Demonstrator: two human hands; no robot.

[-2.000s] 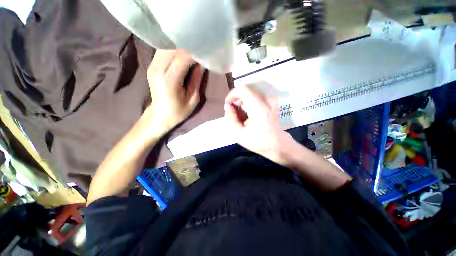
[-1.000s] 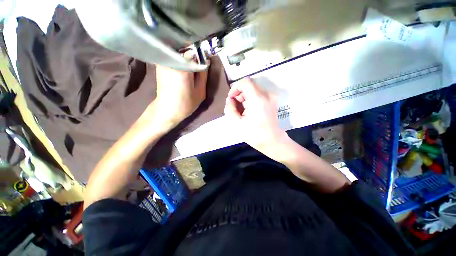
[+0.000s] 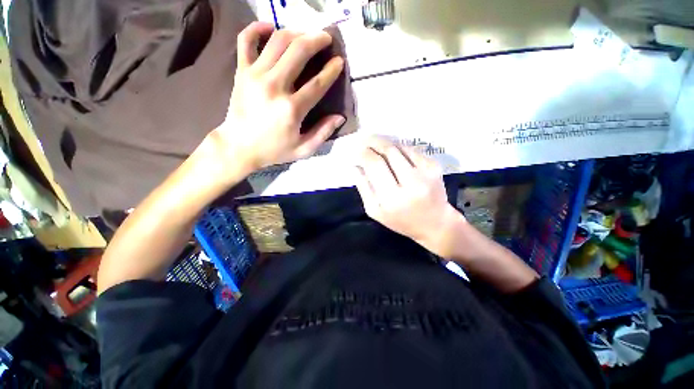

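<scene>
The brown cloth garment piece (image 3: 152, 114) lies gathered and creased over the left of the white machine bed (image 3: 472, 99). My left hand (image 3: 289, 95) rests on the cloth near its right edge, palm down with fingers spread, pressing it without gripping. My right hand (image 3: 402, 186) is at the bed's front edge, right of the cloth, with its fingers bent. Its fingertips are blurred, and nothing shows in it. A ribbed silver knob (image 3: 378, 14) is at the top edge. The needle cannot be made out.
A printed ruler strip (image 3: 582, 128) runs along the front right of the bed. A white paper (image 3: 601, 38) lies at the upper right. Blue crates (image 3: 567, 220) stand below the table edge, the right one beside mixed coloured items (image 3: 620, 243). A tan ribbed block (image 3: 265, 226) is near my lap.
The view has shifted, and the machine head has left the picture. My left hand has opened from its bent grip near the needle and spread on the cloth. My right hand has moved slightly down and right.
</scene>
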